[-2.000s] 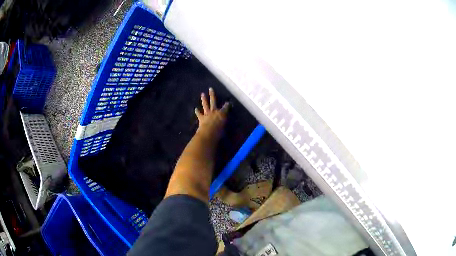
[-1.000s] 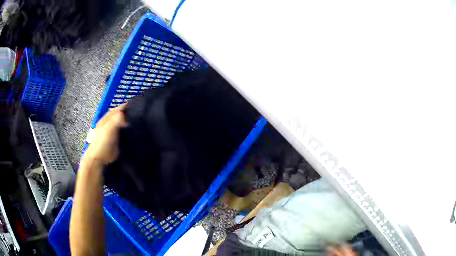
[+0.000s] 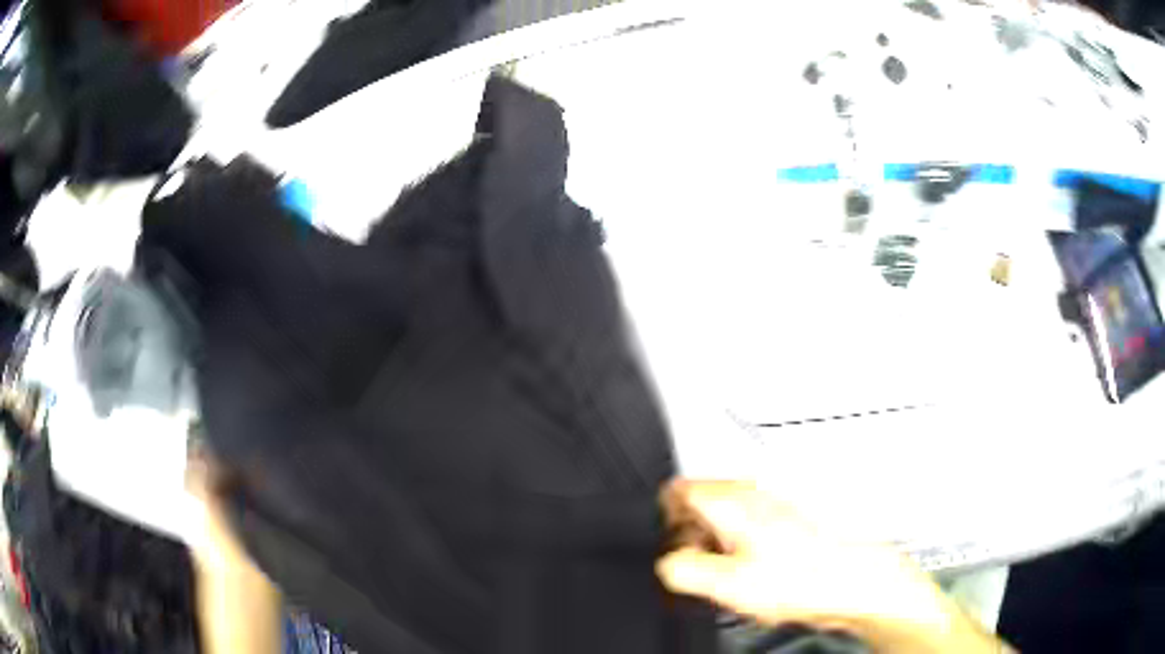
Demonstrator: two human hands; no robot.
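A large black garment panel (image 3: 434, 371) spreads across the left and middle of the view, partly over the white table (image 3: 818, 371) and partly in front of its near edge. My right hand (image 3: 747, 549) grips its right edge, thumb and fingers pinched on the cloth. My left hand (image 3: 217, 505) is at the panel's lower left edge, blurred and partly hidden by the cloth; its hold on the cloth cannot be made out clearly.
The white sewing machine head with a blue stripe (image 3: 971, 175) stands at the upper right. A smartphone with a lit screen (image 3: 1118, 313) lies right of it. More black cloth (image 3: 371, 58) lies at the table's back left. A grey item (image 3: 128, 339) is at the far left.
The view has swung from the blue basket under the table up to the tabletop. The black cloth is now up at the table, with my right hand on its edge.
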